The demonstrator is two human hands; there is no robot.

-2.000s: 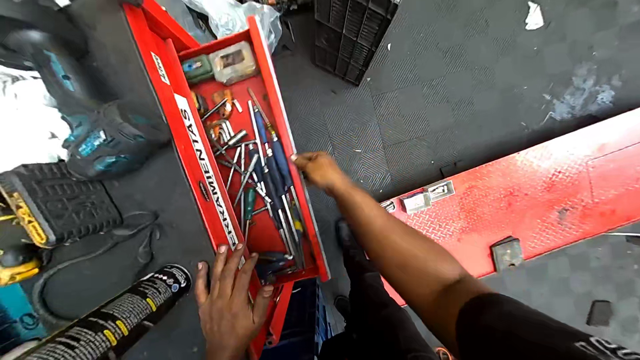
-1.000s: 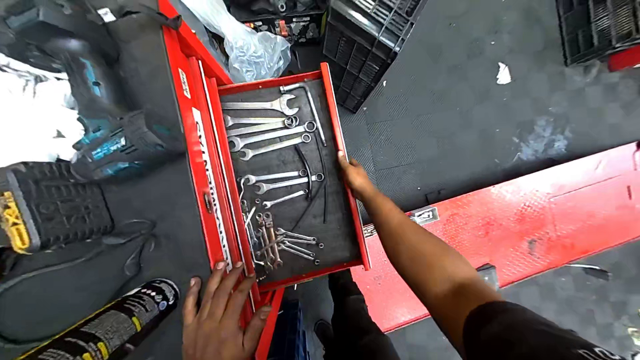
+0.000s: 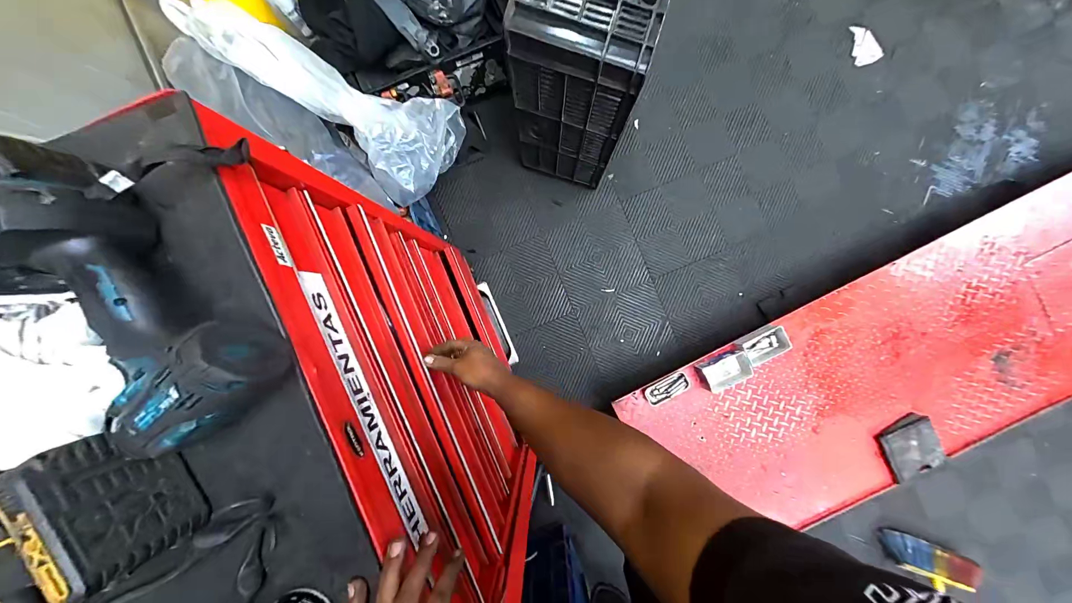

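Note:
A red metal tool chest (image 3: 322,360) with a stack of drawers fills the left middle, its drawer fronts nearly flush. My right hand (image 3: 469,364) touches the edge of one drawer front (image 3: 419,335), fingers bent; whether they grip the edge cannot be told. My left hand (image 3: 419,578) rests at the bottom edge of the view with fingers spread on the chest's top front rim, holding nothing. The drawers' contents are hidden.
On the chest's dark top lie a black and teal cordless power tool (image 3: 176,377), a ridged black case (image 3: 109,511) and a strap. Beyond are plastic bags (image 3: 402,142) and a black crate (image 3: 569,92). A red metal ramp (image 3: 854,385) lies at right.
The drawer of wrenches, pulled out one second ago, is pushed in. Before it, a drawer of screwdrivers stood out. My right hand has moved from that drawer's outer edge to the chest's front.

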